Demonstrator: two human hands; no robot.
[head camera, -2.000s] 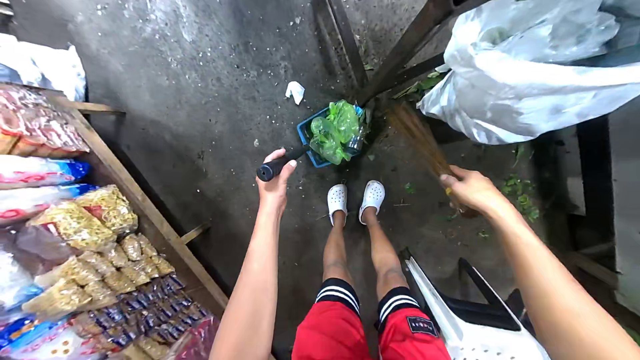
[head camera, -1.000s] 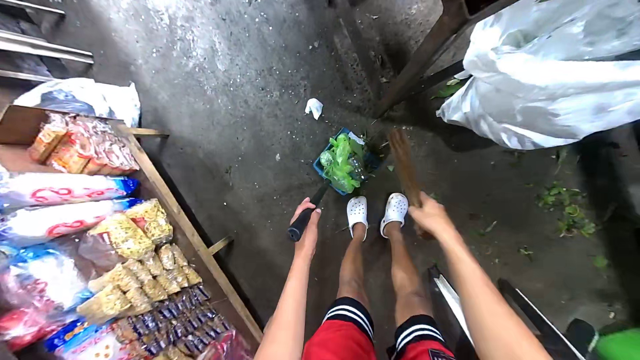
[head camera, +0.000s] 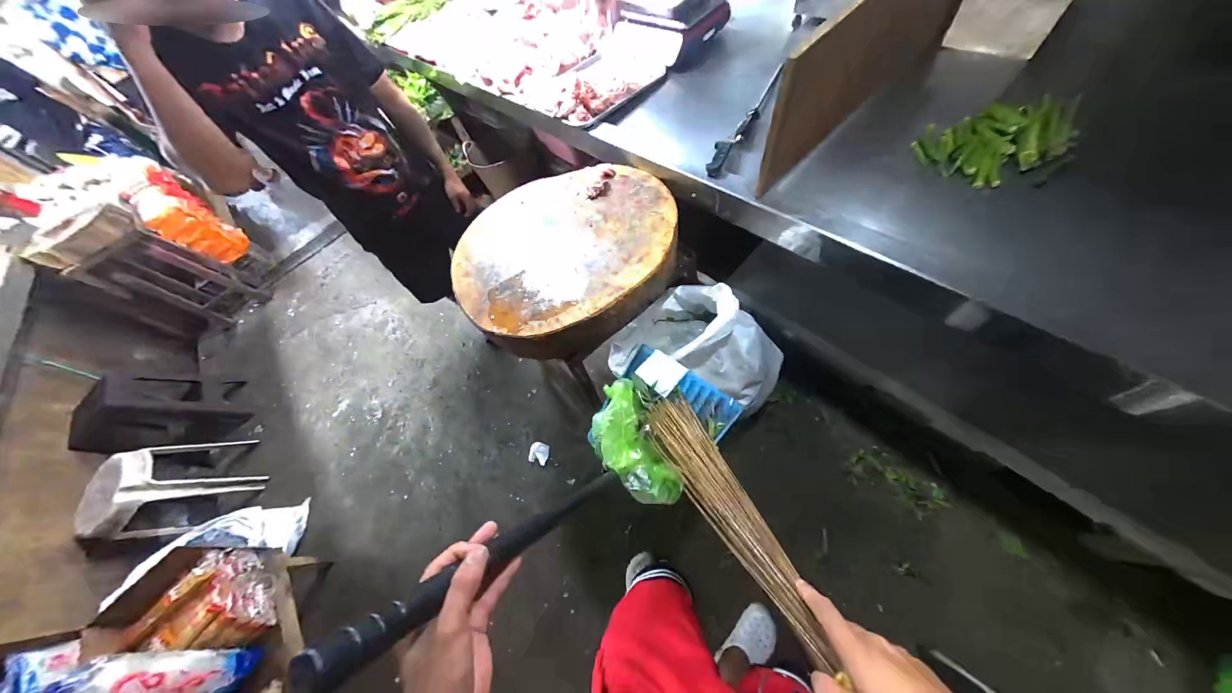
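Observation:
My left hand (head camera: 467, 587) grips the black handle (head camera: 414, 611) of a blue plastic dustpan (head camera: 707, 409), thumb and fingers around it. A green plastic bag (head camera: 630, 443) lies at the dustpan's near side. My right hand (head camera: 857, 650) holds a stick broom (head camera: 736, 520) near its bound end; its bristle tips touch the green bag and the dustpan. Behind the dustpan a white plastic bag (head camera: 756, 361) sits beside a thick round wooden chopping block (head camera: 568, 255).
A person in a black printed shirt (head camera: 337, 135) stands beyond the block. A metal counter (head camera: 1011, 250) runs along the right, bearing a knife (head camera: 741, 130), meat (head camera: 587, 96) and cut green vegetables (head camera: 1006, 140). Stools (head camera: 144, 491) and packaged goods (head camera: 202, 606) line the left. Leaf scraps (head camera: 900, 481) litter the floor.
The view has tilted up and now shows the chopping block, counter and other person. The broom's bristles, apart from the dustpan a second ago, now reach it and the green bag.

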